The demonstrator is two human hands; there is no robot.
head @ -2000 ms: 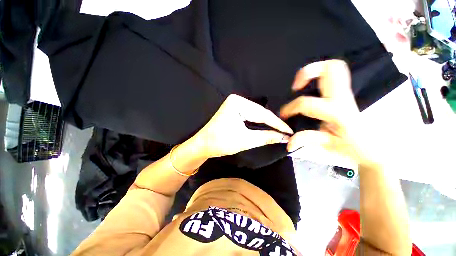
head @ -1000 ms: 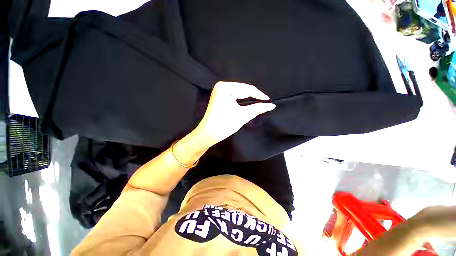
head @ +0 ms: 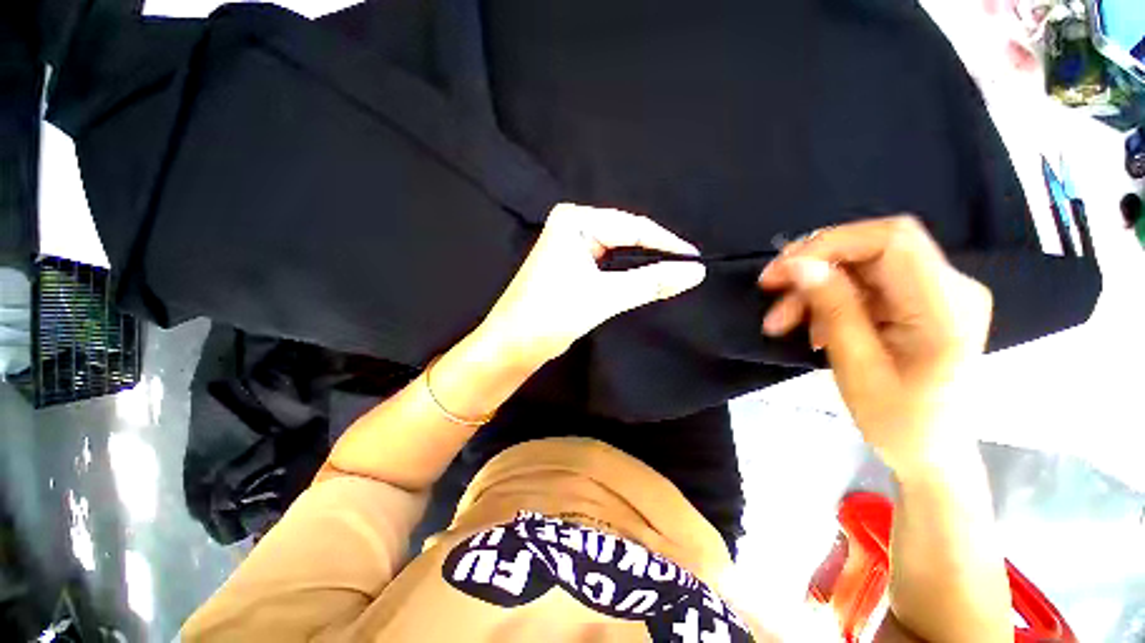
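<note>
The large black garment (head: pixel 753 113) lies spread over the white table. My left hand (head: pixel 596 276) pinches its folded edge between thumb and fingertips near the middle. My right hand (head: pixel 879 314) is just right of it over the cloth, slightly blurred, with thumb and fingers curled close together. A small pale glint shows by its index finger; I cannot tell if it is a needle. No thread is visible. The folded edge runs right from my left fingertips, passing behind my right hand.
Blue and black snips (head: pixel 1065 207) lie right of the cloth. Small supplies clutter the upper right corner. A black grid basket (head: pixel 86 333) stands lower left. Crumpled black cloth (head: pixel 270 427) lies below the table on the left. A red plastic object (head: pixel 860 565), perhaps a stool, is lower right.
My right hand swung away to the lower right and has come back over the cloth near the fold. My left hand still pinches the edge. The folded strip now lies extended to the right.
</note>
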